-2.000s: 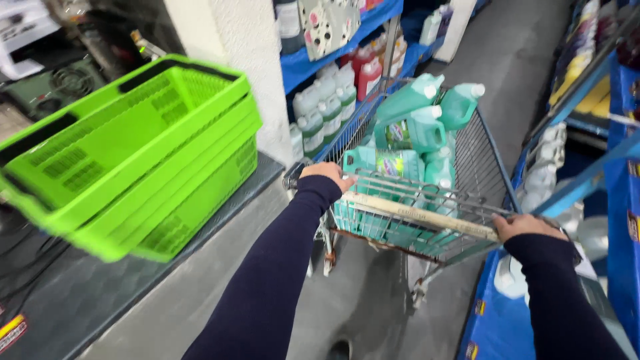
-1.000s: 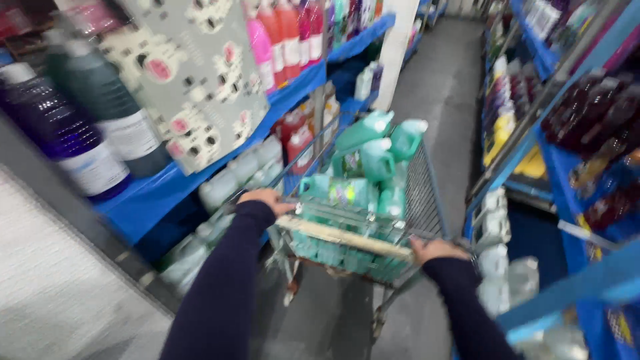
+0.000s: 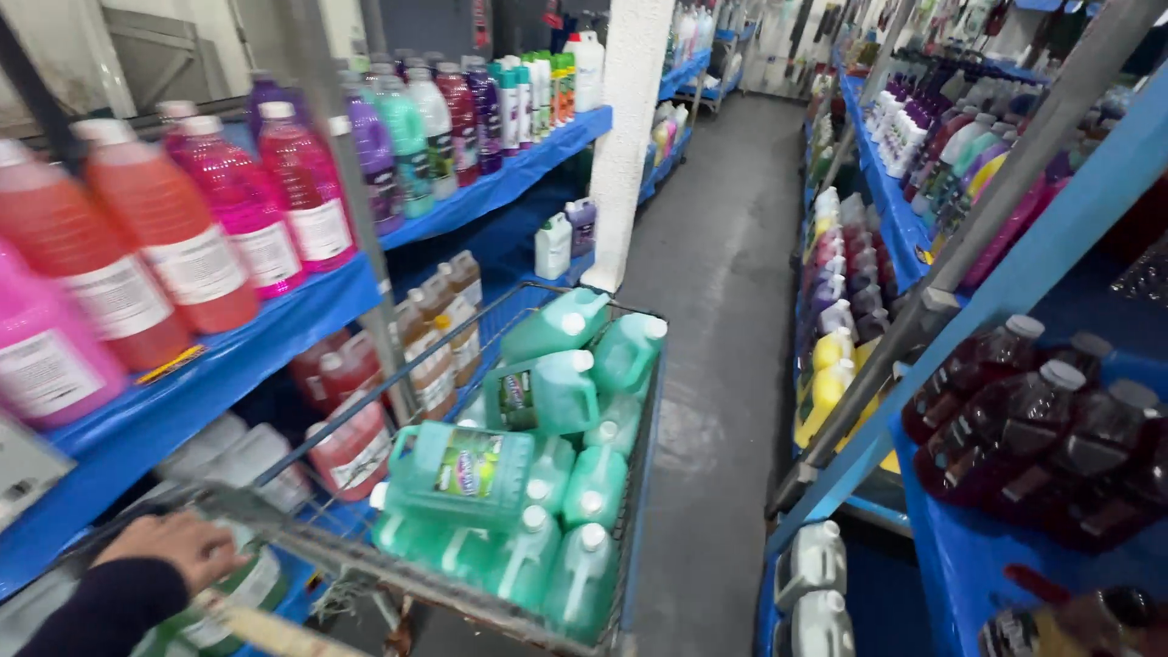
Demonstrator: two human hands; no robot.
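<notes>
A metal wire shopping cart [image 3: 650,401] holds several green plastic jugs with white caps; one labelled jug [image 3: 461,474] lies on its side across the upright ones, and more lie tilted on top toward the front. At the lower left, my left hand [image 3: 169,547] rests at the left end of the cart's worn, light-coloured handle bar [image 3: 274,630], fingers curled over the metal frame. A dark sleeve covers that wrist. My right hand is outside the view.
Shelving lined with blue plastic [image 3: 315,315] runs along the left, bearing pink and orange bottles [image 3: 196,246]. A white pillar [image 3: 630,137] stands beyond the cart. Grey aisle floor [image 3: 712,274] stretches ahead. Right shelves hold dark red jugs [image 3: 1031,411], with a slanted blue post [image 3: 1004,274] in front.
The view has shifted strongly along the aisle. Green shopping baskets on a counter, seen at first on the left, have left the view. My right hand, earlier on the handle, is out of view.
</notes>
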